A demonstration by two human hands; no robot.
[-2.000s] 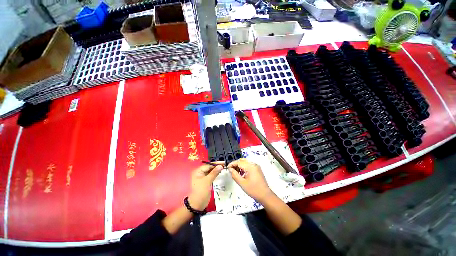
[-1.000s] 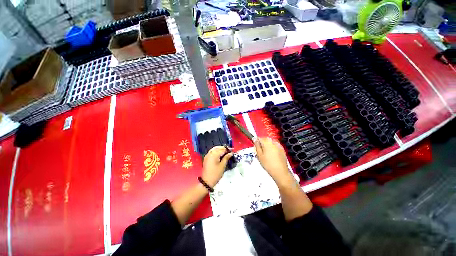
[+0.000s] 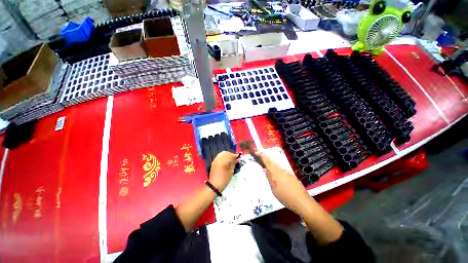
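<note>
Several black tubular parts [image 3: 217, 144] lie side by side in the blue bin [image 3: 197, 134], their near ends towards me. My left hand [image 3: 224, 167] is closed at these near ends and pinches a small dark pin [image 3: 238, 155] between the fingertips; the pin is barely visible. My right hand [image 3: 270, 169] grips the handle of a hammer, whose small dark head [image 3: 247, 146] is raised just right of the pin and apart from it. A white floral work cloth [image 3: 241, 198] lies under both hands.
A white parts tray [image 3: 246, 109] with rows of small black caps lies beyond the bin, by a grey post [image 3: 203, 67]. Long rows of black tubes [image 3: 328, 128] cover the right. Cardboard boxes [image 3: 127, 45] stand on stacked trays back left.
My right hand has let go of the pin area, taken the hammer from the cloth and lifted it beside the pin. My left hand stays at the tube ends. The whole view has shifted.
</note>
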